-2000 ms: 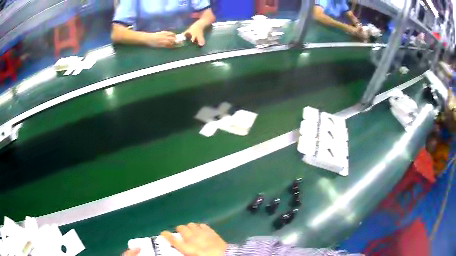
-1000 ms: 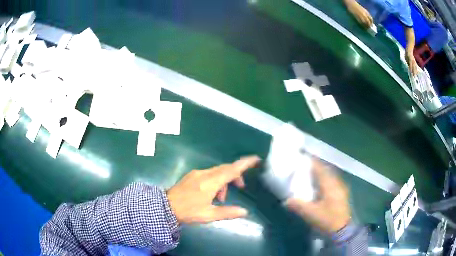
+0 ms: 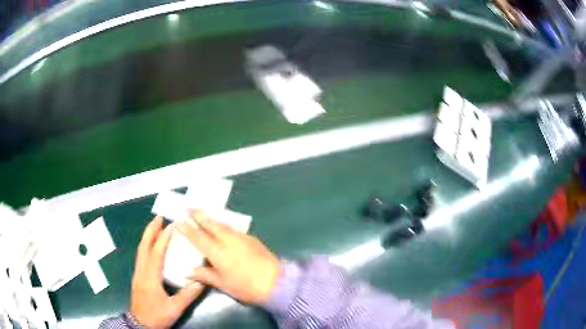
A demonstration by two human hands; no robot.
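Observation:
My left hand point(image 3: 154, 283) and my right hand point(image 3: 241, 263) are together at the lower left, both on a plain white insert card point(image 3: 183, 257). Its flat arms spread out beyond the fingers toward the rail. The fingers cover much of the card, so its folds are partly hidden. The left thumb and fingers are around its left and near sides; the right fingers lie on its top. A heap of flat white inserts point(image 3: 54, 247) with holes lies at the far left. Several glossy black plug-like pieces point(image 3: 401, 232) lie loose to the right, blurred.
A pale metal rail point(image 3: 270, 149) separates the near green surface from the belt. A white insert point(image 3: 292, 96) lies on the belt. A stack of printed boxes point(image 3: 464, 138) stands by the rail at right. A red stool point(image 3: 498, 305) is at the lower right.
The view has swung right. The right hand has brought the blurred white piece down to the left. The left hand, empty and apart before, now holds a white card together with the right.

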